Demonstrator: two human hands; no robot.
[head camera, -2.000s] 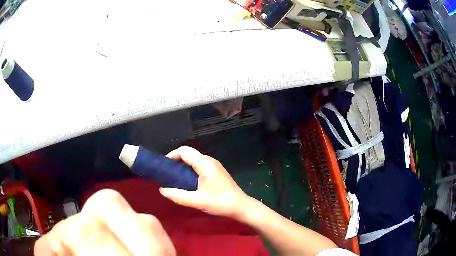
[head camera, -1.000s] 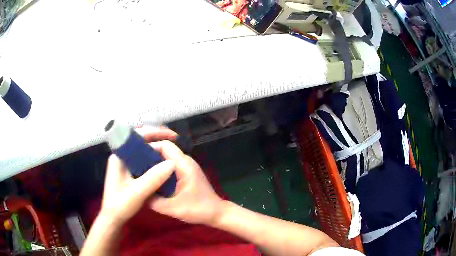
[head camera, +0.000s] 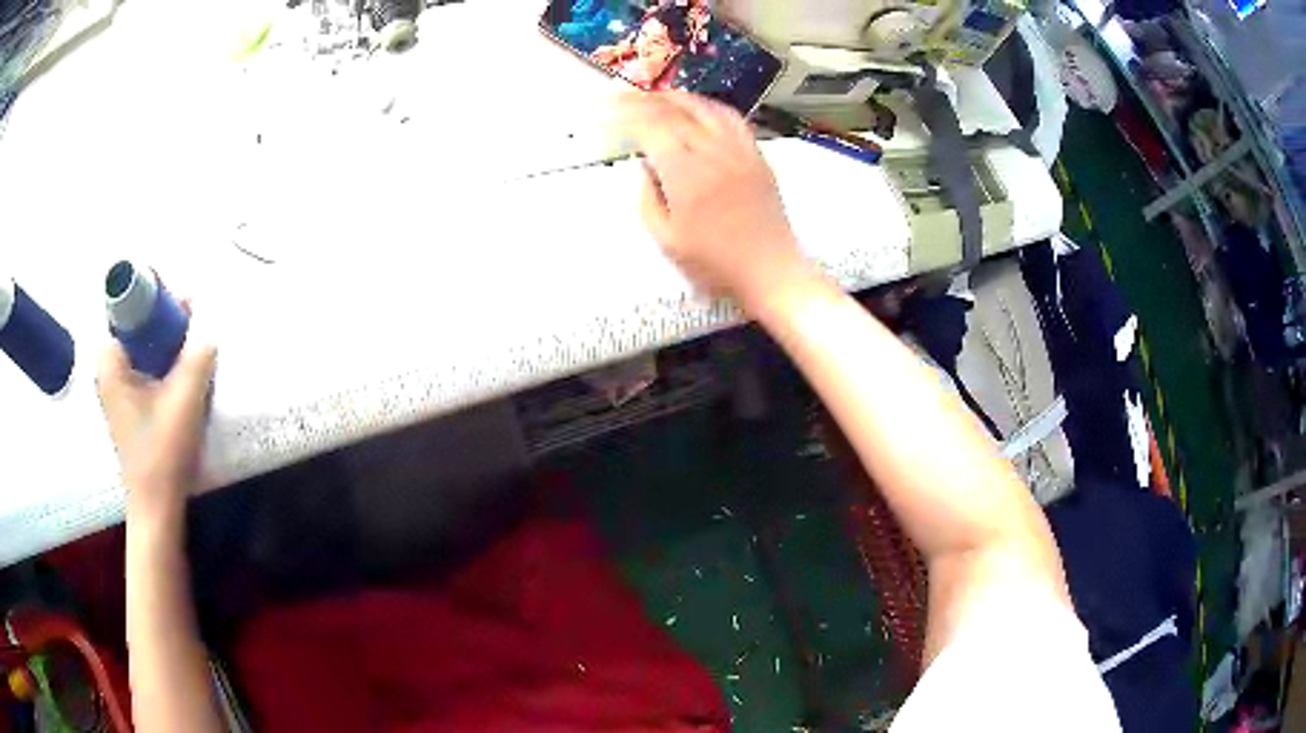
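My left hand (head camera: 161, 415) is shut on a navy thread cone (head camera: 148, 322) with a pale tip, over the left part of the white machine table (head camera: 430, 287). The cone's lower part is hidden by my fingers. A second navy cone (head camera: 35, 341) lies on the table at the left edge of the view. My right hand (head camera: 709, 193) is over the table near the smartphone, blurred, with its fingertips pointing left; no thing shows in it, but the inside of its fingers is hidden.
A smartphone (head camera: 662, 50) with a lit picture lies at the back. A dark slim tool (head camera: 842, 142) lies right of it, by the cream machine end (head camera: 934, 201). Tied garment bundles (head camera: 1132, 573) and an orange-red basket (head camera: 891, 573) stand right. Dark red cloth (head camera: 487, 630) covers my lap.
My left hand has carried the cone left and up over the table. My right hand has let go of the cone and moved up and right, near the smartphone.
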